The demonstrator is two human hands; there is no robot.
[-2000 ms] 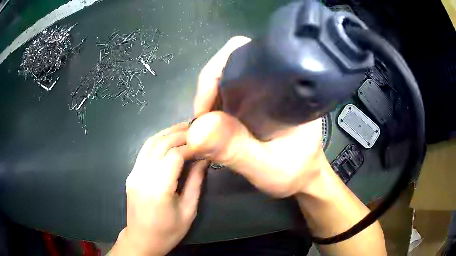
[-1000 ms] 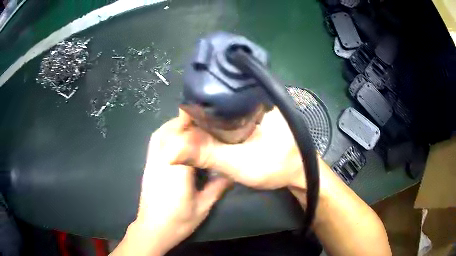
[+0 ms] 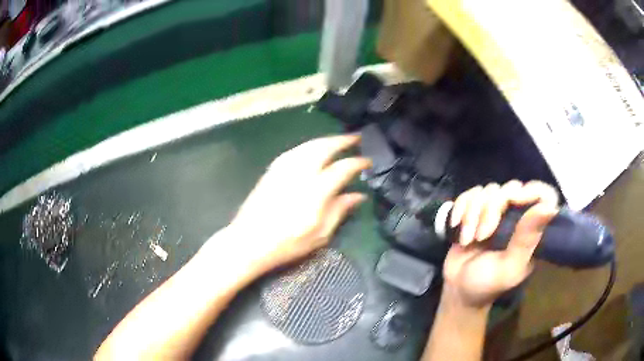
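Note:
My right hand (image 3: pixel 487 243) is closed around the dark electric screwdriver (image 3: pixel 575 238), held at the right with its pale collar pointing left and its black cord hanging from the rear. My left hand (image 3: pixel 311 187) reaches to the pile of black plastic housings (image 3: pixel 416 144), fingers apart at its left edge. Its fingertips are at a dark flat piece (image 3: pixel 378 149); no firm grip shows. A smooth dark cover (image 3: pixel 405 273) and a ribbed housing (image 3: pixel 390 326) lie below the pile. The image is somewhat blurred.
The round screw tray (image 3: pixel 315 296) lies below my left forearm. A heap of metal pins (image 3: pixel 49 229) and scattered pins (image 3: pixel 127 247) lie at the left. The bench's pale raised edge (image 3: pixel 212 116) curves behind. A brown cardboard box (image 3: pixel 579 310) and pale carton flap (image 3: pixel 565 92) are at the right.
The view has swung toward the upper right. My hands have separated: the left has moved to the housing pile, the right has moved right with the screwdriver, now held sideways.

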